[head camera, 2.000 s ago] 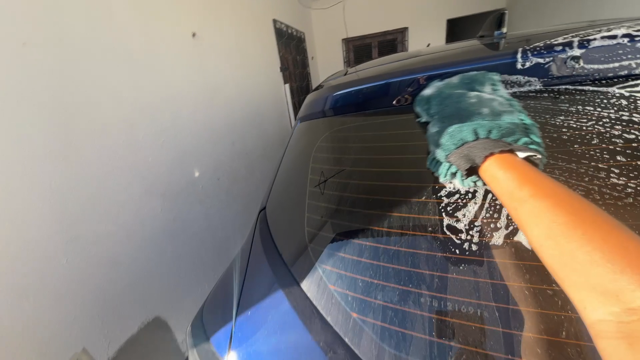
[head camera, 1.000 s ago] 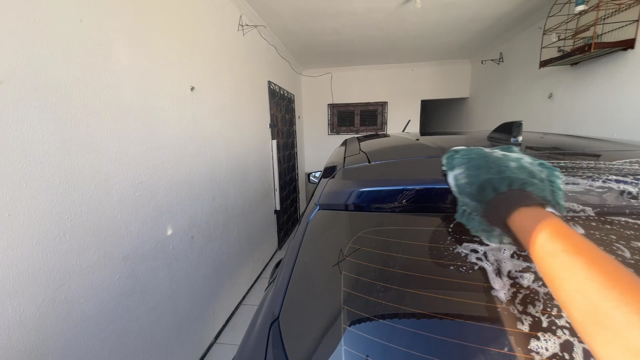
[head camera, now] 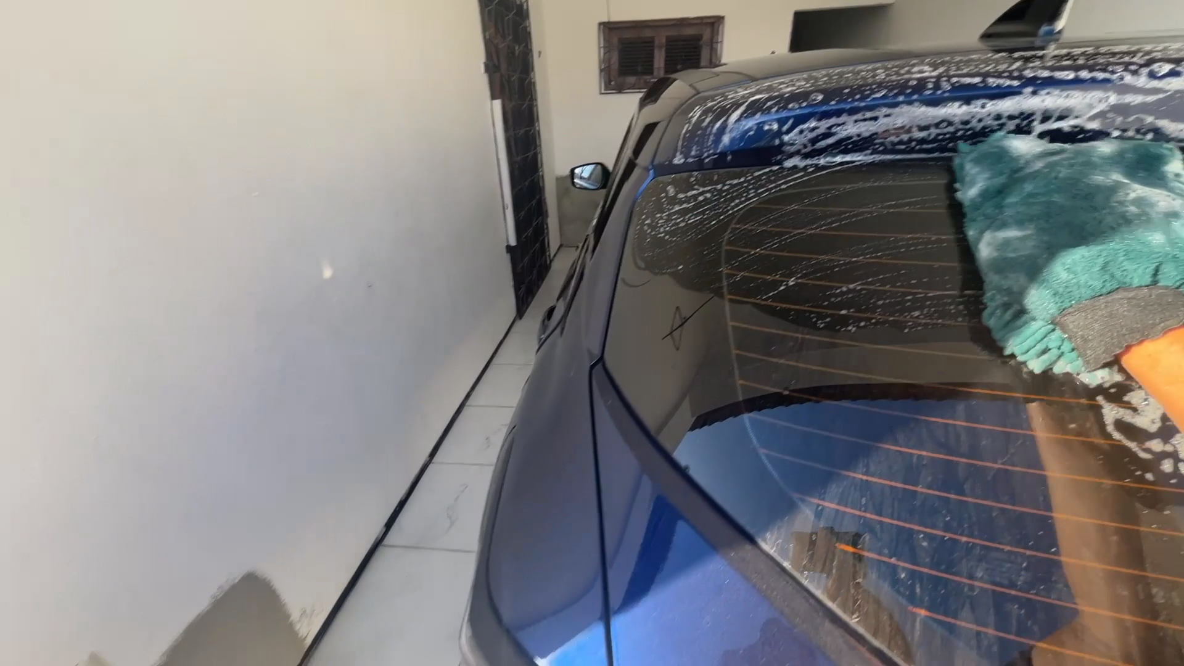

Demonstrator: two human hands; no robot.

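A teal wash mitt (head camera: 1064, 208) with a grey cuff covers my right hand (head camera: 1105, 268), whose fingers are hidden inside it. White suds cling to its pile. The mitt lies over the upper right of the dark rear window (head camera: 832, 361) of a blue car, just below the roof's rear edge (head camera: 768, 129). Foam streaks that edge, and thin arcs of suds cross the upper glass. More suds show below the cuff. Only a bit of my right forearm shows at the right border. My left hand is out of view.
A white wall (head camera: 231, 231) runs along the left, with a tiled strip of floor (head camera: 444, 462) between it and the car. The side mirror (head camera: 589, 176) sticks out near a dark metal gate (head camera: 518, 148). A fin antenna (head camera: 1027, 23) stands on the roof.
Suds now cover the left part of the roof's rear edge and the upper left glass, which had little foam before. The view has tilted down since one second ago.
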